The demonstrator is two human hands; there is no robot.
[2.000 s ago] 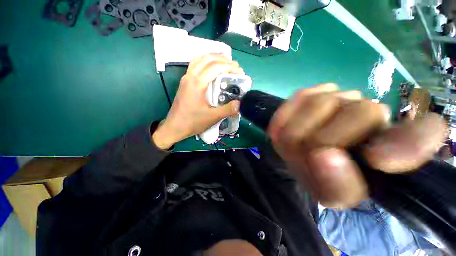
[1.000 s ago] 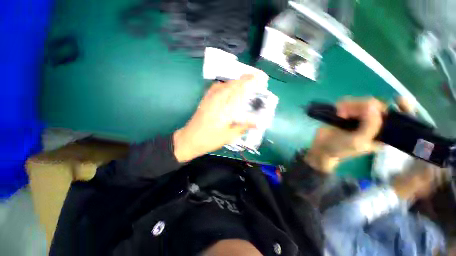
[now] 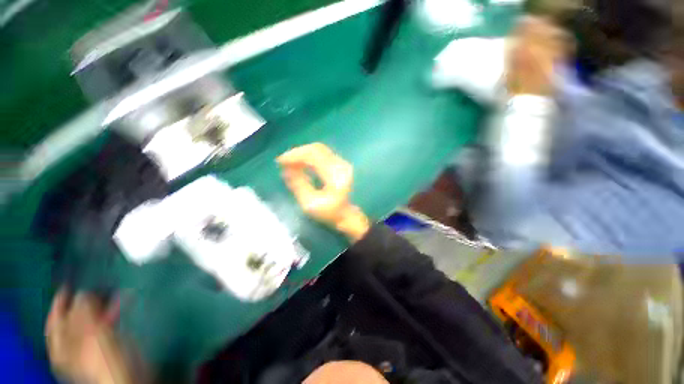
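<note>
The frame is blurred. A white camera housing (image 3: 238, 238) with its white mounting arm (image 3: 142, 230) lies on the green bench in front of me, touched by neither hand. A small dark round lens shows in it. My left hand (image 3: 86, 337) is at the lower left, blurred, away from the housing; whether it holds anything cannot be told. My right hand (image 3: 319, 184) is right of the housing, fingers curled with thumb and fingertip close together; nothing shows in it. A black screwdriver (image 3: 386, 34) hangs at the top, clear of my hands.
The screw feeder (image 3: 202, 135) stands behind the housing, beside the pale belt edge (image 3: 247, 51). A dark heap (image 3: 97, 187) lies at left. At right a person in light blue has a hand (image 3: 536, 56) at a white part (image 3: 472, 67). An orange object (image 3: 532, 326) is lower right.
My left hand has let go of the housing and moved left. My right hand has let go of the screwdriver, now hanging farther away. The view has turned to the right.
</note>
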